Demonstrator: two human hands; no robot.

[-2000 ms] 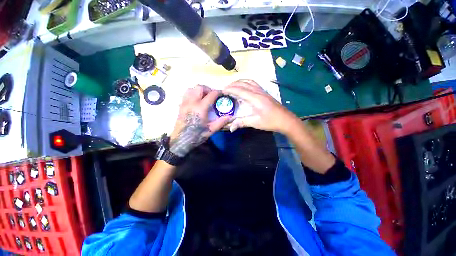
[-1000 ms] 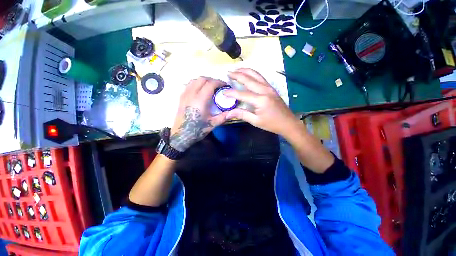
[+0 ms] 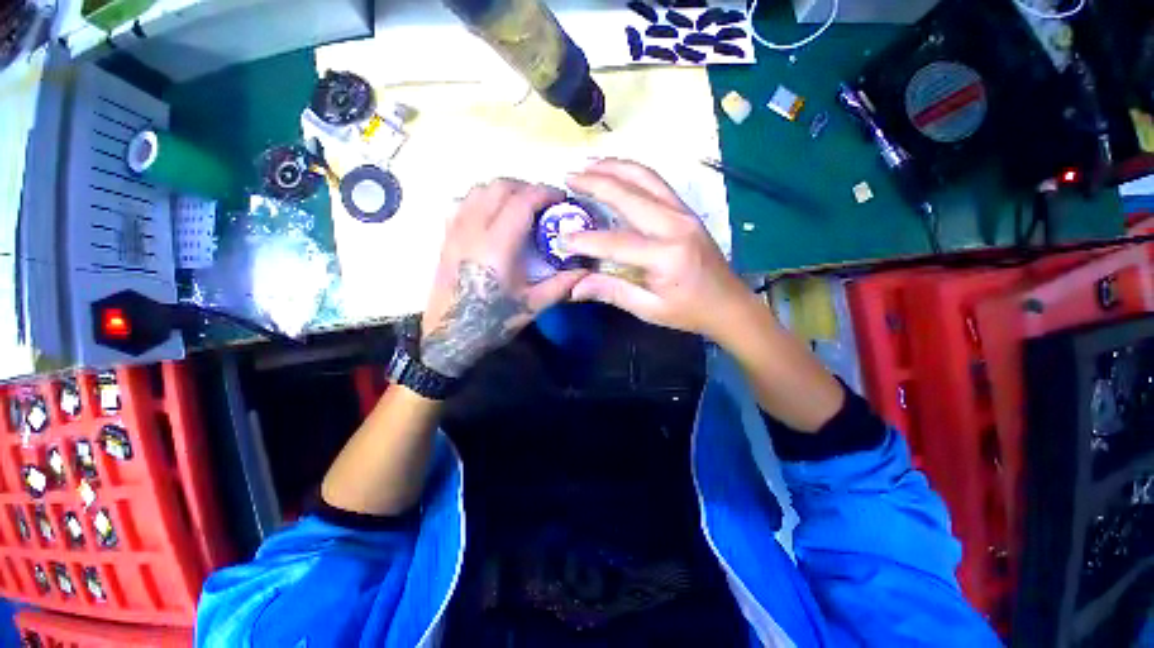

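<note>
A round device unit [image 3: 564,233] with a dark rim and a pale, shiny inside is held above the front part of the cream board [image 3: 437,127]. My left hand [image 3: 487,260] grips it from the left, with the fingers around its edge. My right hand [image 3: 658,253] is at its right side, with fingertips over its face. The fingers partly hide the unit, and the small parts inside are too small to tell. A dark electric screwdriver [image 3: 538,57] hangs beyond the hands, its thin bit pointing down to the right.
A ring part [image 3: 371,194] and round subassemblies [image 3: 342,96] lie left on the board. Adhesive pads [image 3: 690,32] lie at the back. Tweezers [image 3: 759,181] and a fume extractor [image 3: 947,101] are right. A lit switch [image 3: 117,322] and red crate [image 3: 152,468] are left; another red crate [image 3: 918,342] is right.
My right fingers have come over the face of the unit. Both hands have moved slightly up in the picture. A small red light now shows beside the fume extractor.
</note>
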